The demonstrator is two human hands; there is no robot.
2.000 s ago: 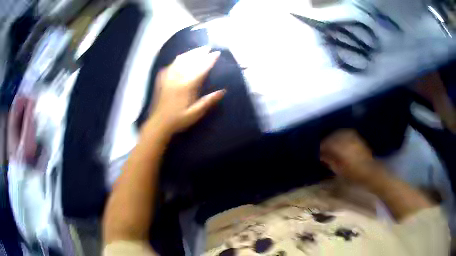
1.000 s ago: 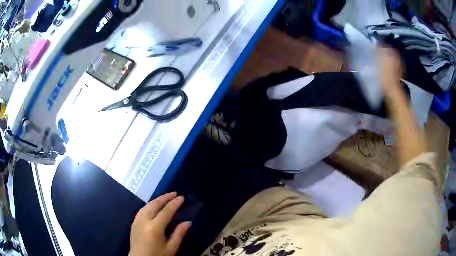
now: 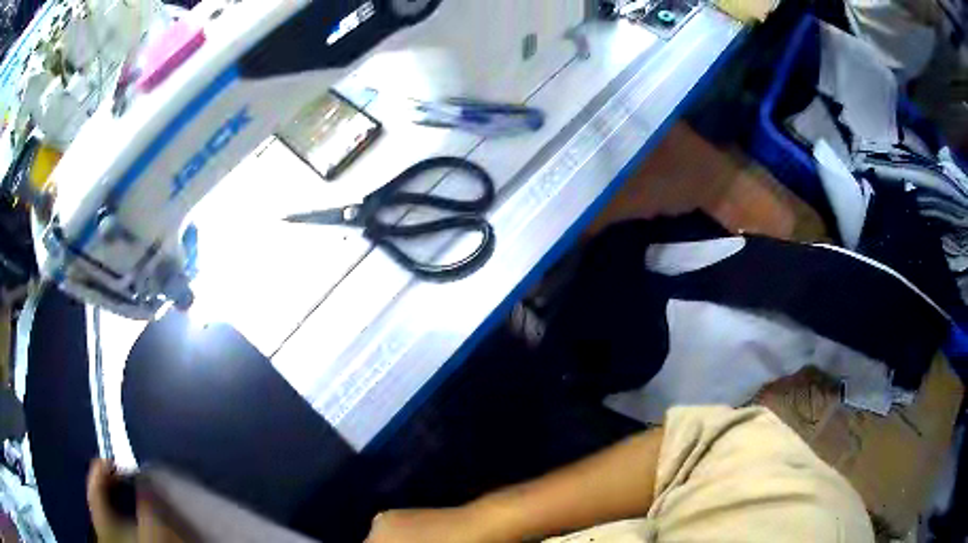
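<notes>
A black fabric panel (image 3: 223, 414) lies under the sewing machine's lit needle area (image 3: 183, 308), with a white edge along its left side. My left hand (image 3: 117, 509) is at the bottom left, blurred and cut off by the frame edge. Its fingers close on a blurred pale fabric piece (image 3: 218, 517) with a dark part between the fingers. My right hand (image 3: 419, 527) is low at the bottom edge, partly cut off; its fingertips and any hold on the pale piece cannot be made out.
Black scissors (image 3: 430, 220), a phone (image 3: 331, 134) and blue snips (image 3: 483, 115) lie on the white machine table (image 3: 366, 398). Black and white cut pieces (image 3: 732, 339) lie at the right below table level, beside a blue bin (image 3: 783, 133) of fabric. A pink item (image 3: 170, 55) is at upper left.
My right hand has come back from the cut pieces at right to the bottom middle. My left hand has moved left and now holds a pale piece. The view has shifted.
</notes>
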